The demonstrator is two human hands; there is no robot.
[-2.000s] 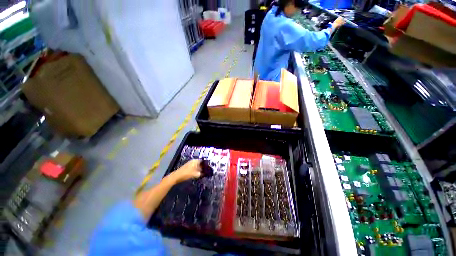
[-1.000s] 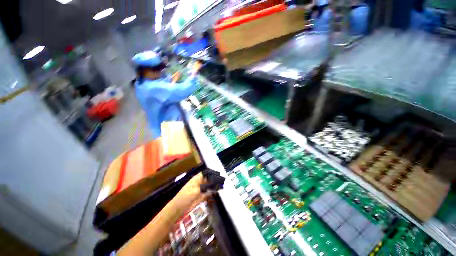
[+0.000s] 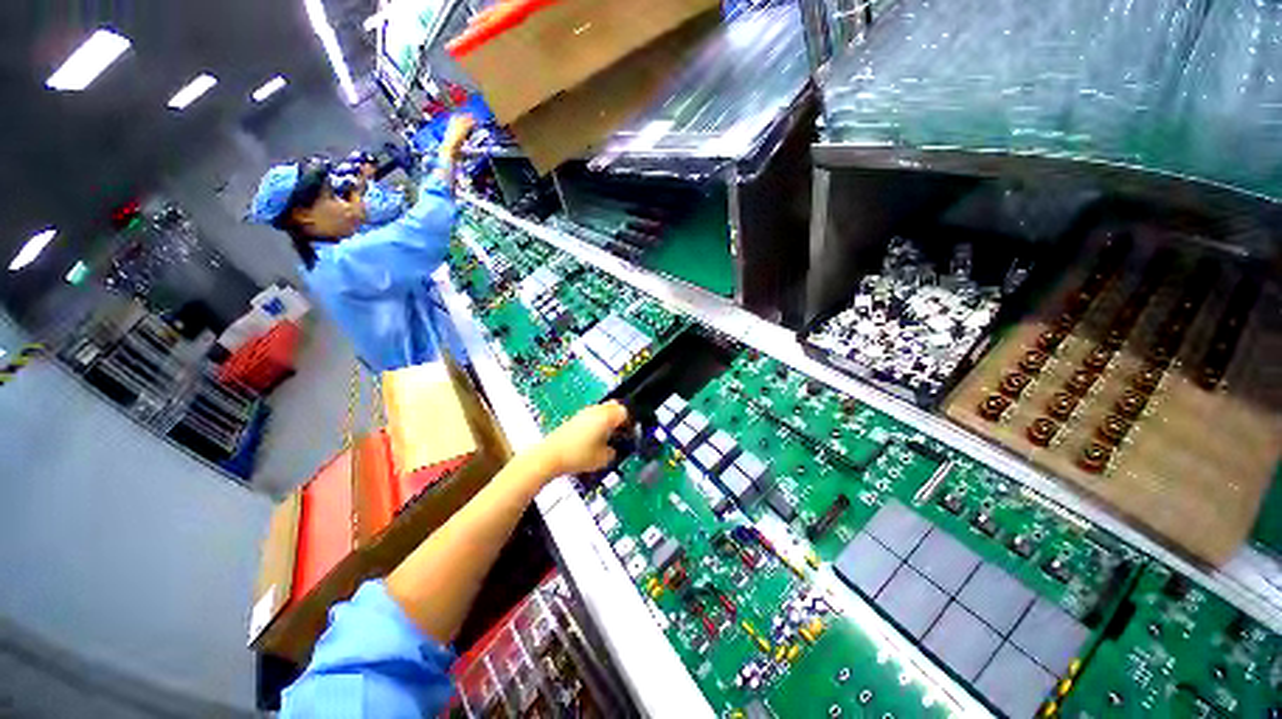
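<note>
My left hand (image 3: 588, 438) reaches over the near rail to the far left corner of the large green circuit board (image 3: 844, 674). Its fingertips are closed around a black component (image 3: 627, 438), partly hidden by the fingers, just beside a row of grey blocks (image 3: 717, 452) on the board. Whether the part touches the board cannot be told. A larger group of flat grey blocks (image 3: 959, 604) sits nearer on the board. My right hand is not in view.
Beyond the line stand a black tray of pale small parts (image 3: 907, 330) and a cardboard sheet of coils (image 3: 1125, 492). At left are an open carton (image 3: 331, 562), a clear blister tray (image 3: 527, 660) and a person in a blue smock (image 3: 373, 288).
My left hand has moved from the blister tray with the black component, past the rail and over the board's corner. The view has turned right towards the line. The other person's arm is raised higher.
</note>
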